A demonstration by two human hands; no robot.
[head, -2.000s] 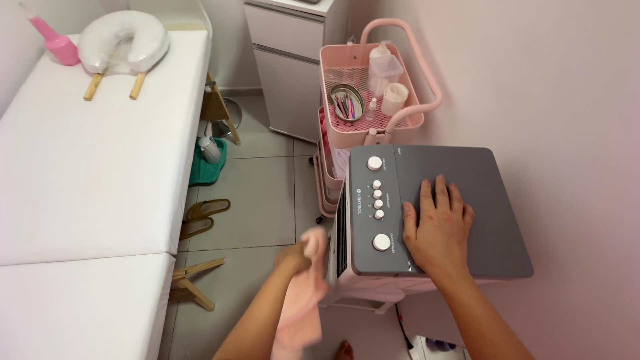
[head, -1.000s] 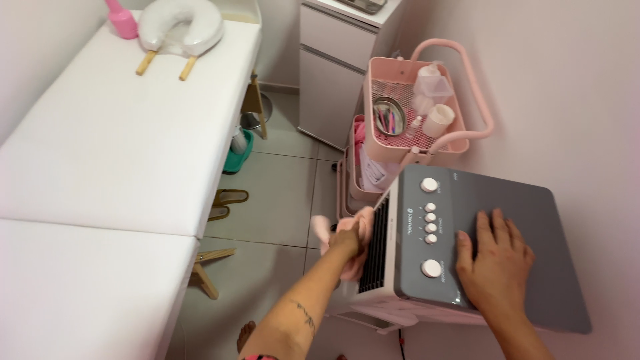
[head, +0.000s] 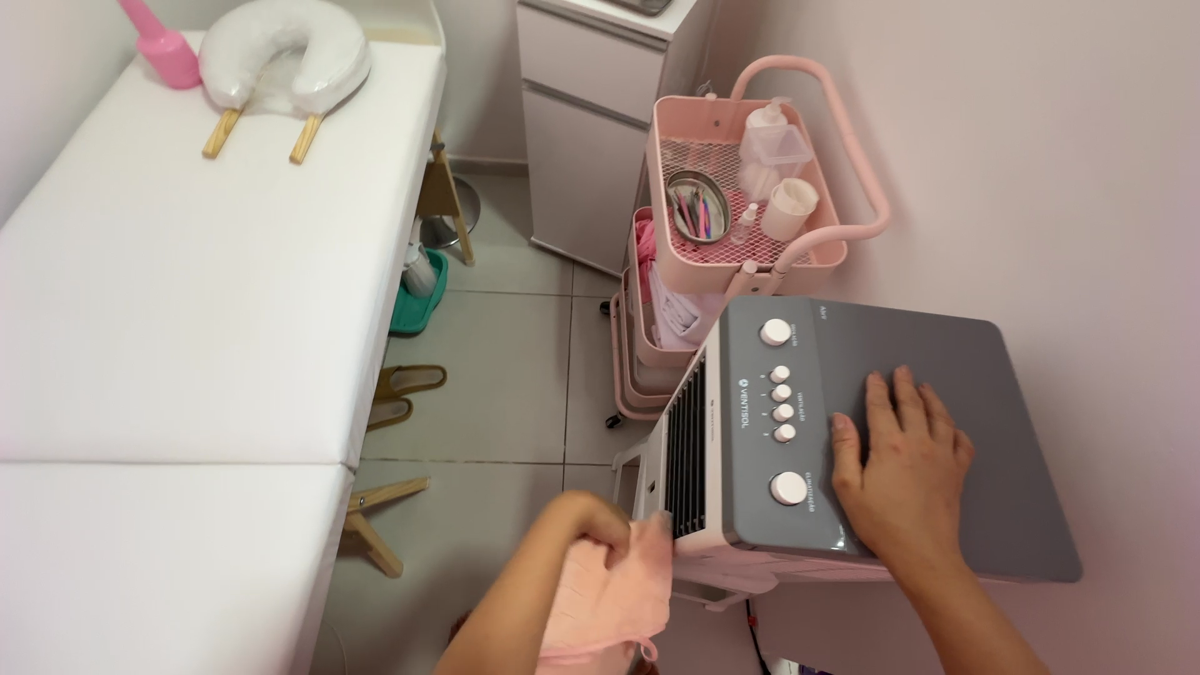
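A white air cooler (head: 900, 441) with a dark grey top, white knobs and buttons stands at the right. My right hand (head: 905, 464) lies flat on that top, fingers spread, holding nothing. At the cooler's front, beside the lower end of the black louvred grille (head: 687, 450), my left hand (head: 600, 525) grips a peach-pink cloth (head: 609, 595). The cloth hangs down with a small loop at its edge, and its upper corner is against the cooler's front edge. Some of my left fingers are hidden by the cloth and by the hand itself.
Beyond the cooler stands a pink trolley (head: 698, 272) holding bottles, a metal dish (head: 698, 208) and folded cloths. A white cabinet (head: 591, 141) is behind it. Along the left runs a white treatment bed (head: 216, 300) bearing a face cradle (head: 286, 47). Sandals (head: 412, 379) lie on the tiled floor.
Since one second ago, my left hand has moved down along the cooler's front towards the near end of the grille, still holding the cloth. My right hand has stayed on the cooler's top.
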